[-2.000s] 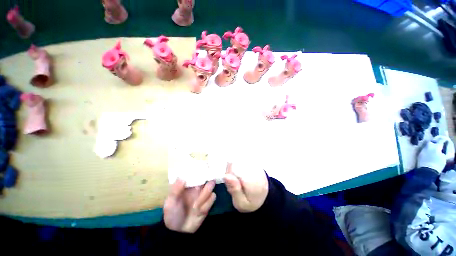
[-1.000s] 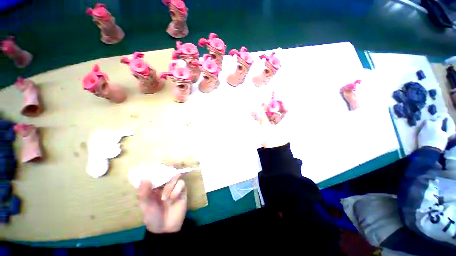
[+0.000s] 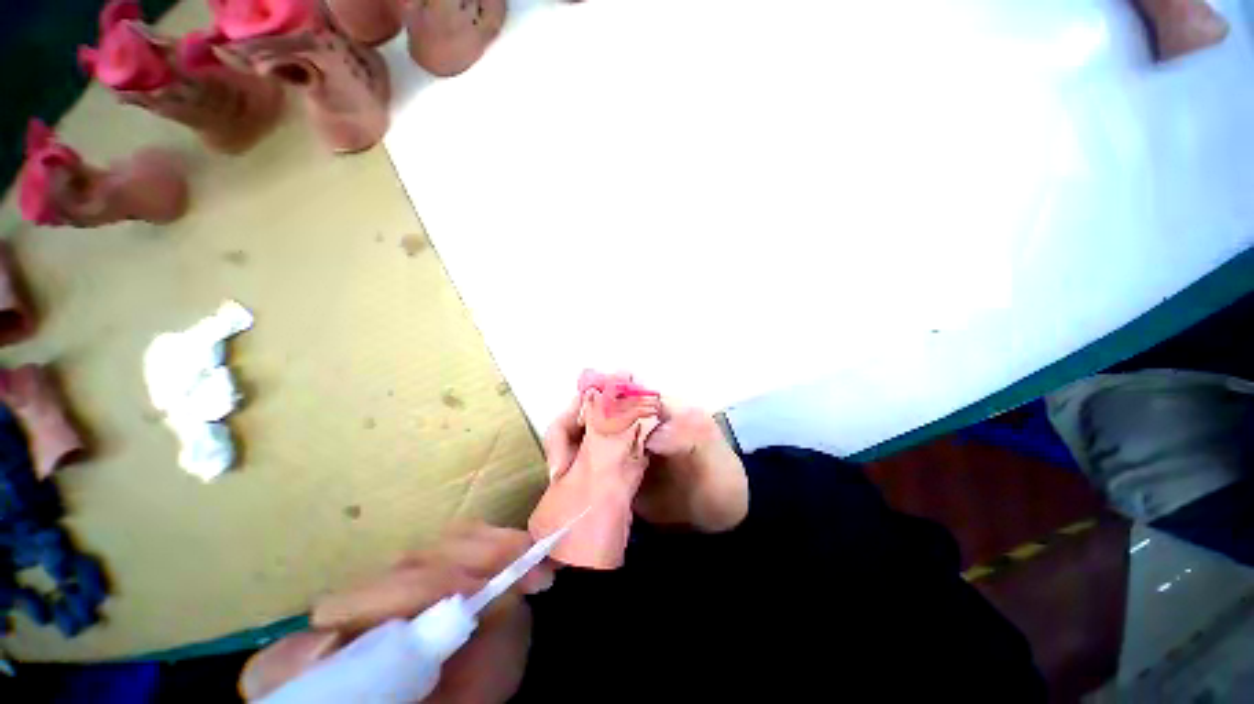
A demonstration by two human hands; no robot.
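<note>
My right hand (image 3: 699,472) holds a flesh-brown figurine body (image 3: 594,503) near the bench's front edge. Its pink-red top (image 3: 616,391) points away from me and its wide end towards me. My left hand (image 3: 426,591), slightly blurred, holds a white glue bottle (image 3: 392,663) with a long thin spout (image 3: 516,571). The spout tip overlaps the wide end of the body; I cannot tell whether it touches. The bottle's rear is cut off by the bottom edge.
White paper (image 3: 770,206) lies ahead and right, tan cardboard (image 3: 316,344) left. A crumpled white clump (image 3: 195,392) lies on the cardboard. Several figurine bodies (image 3: 344,90) stand or lie at upper left. Navy parts (image 3: 48,571) are heaped far left. Another body (image 3: 1183,25) is at upper right.
My right hand has picked up the figurine body from the paper and drawn it back towards me. My left hand has brought the bottle's spout to it. The view has moved closer.
</note>
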